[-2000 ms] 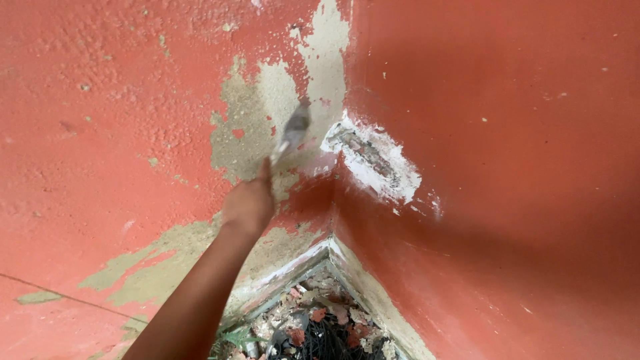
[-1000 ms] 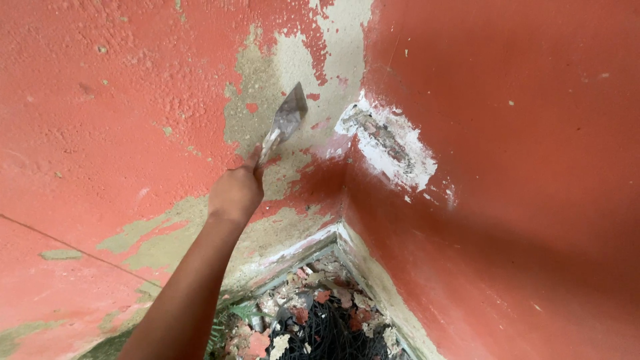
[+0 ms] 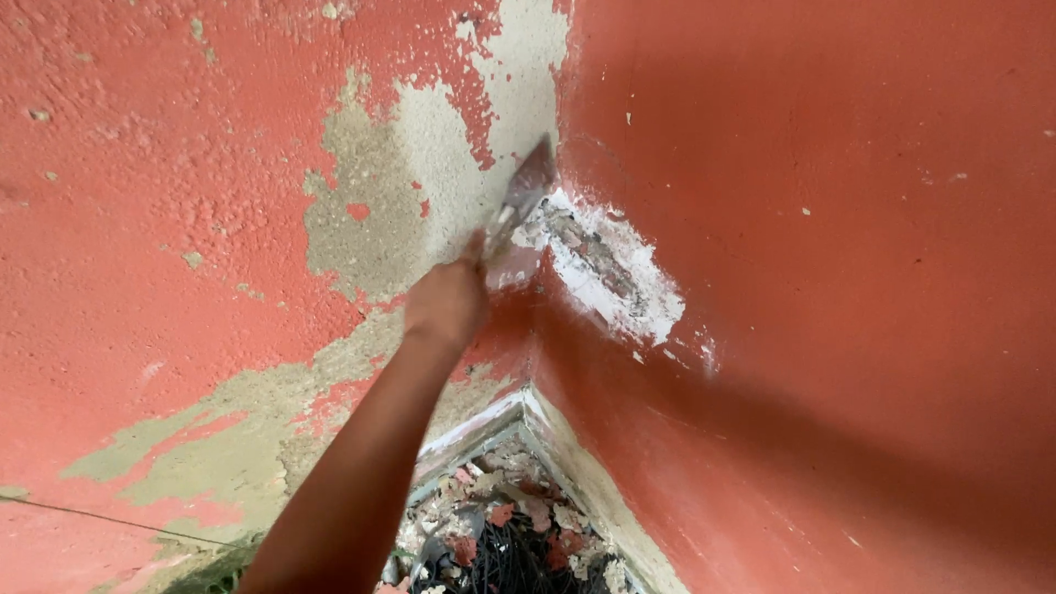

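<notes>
My left hand [image 3: 448, 304] is closed around the handle of a pointed metal trowel [image 3: 530, 177], slightly blurred. The blade lies at the wall corner, over the bare pale plaster [image 3: 524, 74] on the left wall, its tip pointing up and right. Just right of the blade, a rough patch with white edges [image 3: 615, 276] reaches from the corner onto the right wall. Red paint [image 3: 206, 165] covers much of the left wall, broken by exposed grey-beige areas [image 3: 363, 214]. My right hand is out of view.
The smooth red right wall [image 3: 825, 206] meets the left wall at the corner. Below, a pale ledge [image 3: 594, 478] borders a heap of paint flakes [image 3: 500, 516] and dark stringy material [image 3: 503, 561]. A thin dark line [image 3: 115, 520] crosses the lower left wall.
My left hand has moved the trowel right, from the pale plaster a second ago to the corner beside the white-edged patch. The view has shifted a little.
</notes>
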